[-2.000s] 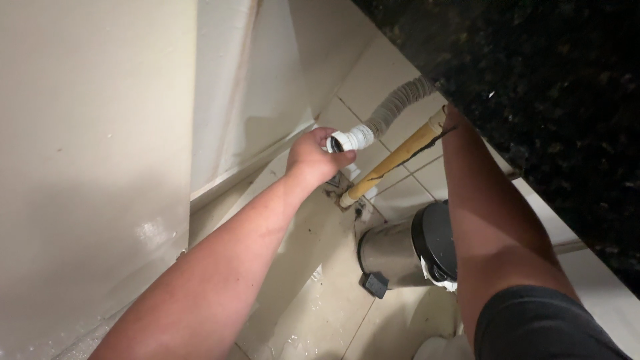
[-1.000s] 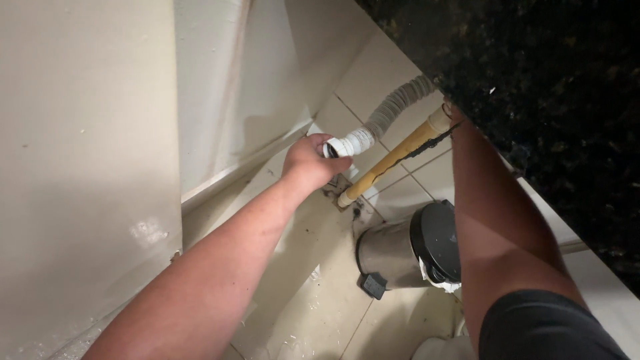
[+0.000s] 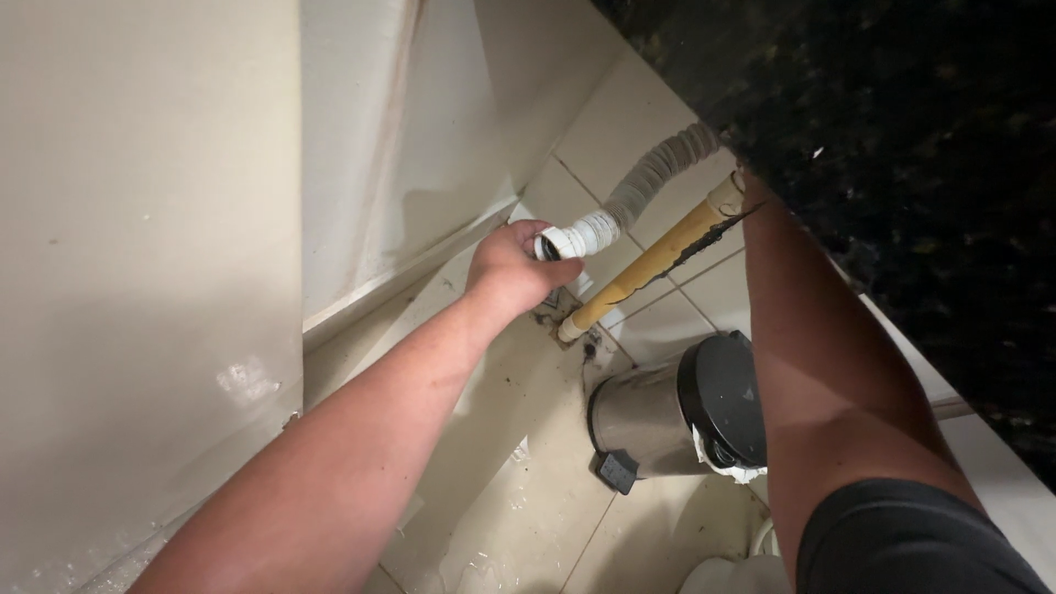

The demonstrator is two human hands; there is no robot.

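My left hand (image 3: 520,268) is closed around the white threaded end fitting of a corrugated flexible drain hose (image 3: 656,177), its open mouth facing left toward the palm. From there the grey hose curves up and to the right, passing behind the dark stone countertop. Beside it a yellowed rigid pipe (image 3: 652,260) with a torn dark strip along it slants down to the tiled floor. My right forearm reaches up under the countertop, and my right hand is hidden behind that edge.
A black speckled stone countertop (image 3: 891,165) covers the upper right. A metal pedal bin (image 3: 643,417) with a black lid stands below the pipe. Pale panels (image 3: 148,206) rise at the left. The tiled floor (image 3: 528,503) has wet, shiny patches and dirt around the pipe's base.
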